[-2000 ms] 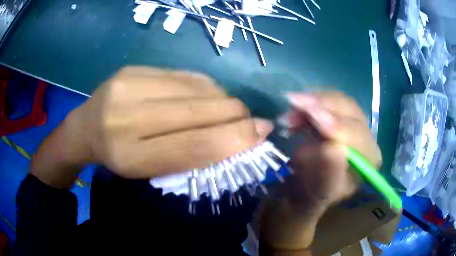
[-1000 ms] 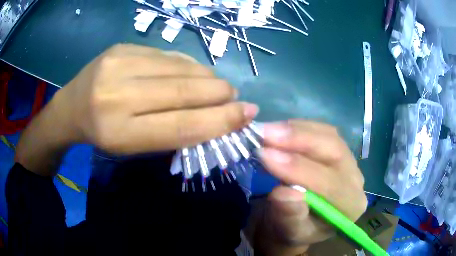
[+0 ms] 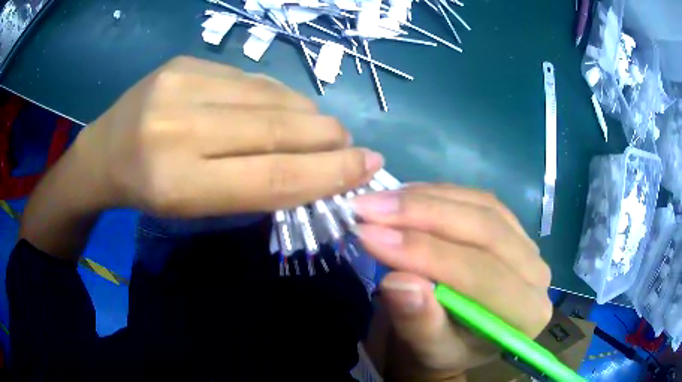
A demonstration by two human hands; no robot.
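My left hand (image 3: pixel 232 142) is shut on a bunch of flagged rods (image 3: pixel 306 227). White flags and thin silver ends fan out below its fingers; the rest of the bunch is hidden by the hand. My right hand (image 3: pixel 464 261) holds the green cutter (image 3: pixel 505 332) between thumb and palm, its tip hidden and its rear end pointing to the lower right. The index and middle fingertips of my right hand touch the right part of the bunch. A pile of flagged rods (image 3: pixel 329 60) lies on the dark green mat (image 3: pixel 464 112) beyond my hands.
A steel ruler (image 3: pixel 550 149) lies on the mat at the right. An open clear plastic box (image 3: pixel 621 224) with white pieces stands at the right edge, near clear plastic bags (image 3: pixel 628 82). A purple pen (image 3: pixel 582 21) is at the top right. A cardboard box (image 3: pixel 568 336) is below the bench.
My right hand has moved from apart to touching the bunch, and its fingertips have since slid left along it. The cutter now points lower right, held back in the hand. My left hand has shifted slightly up.
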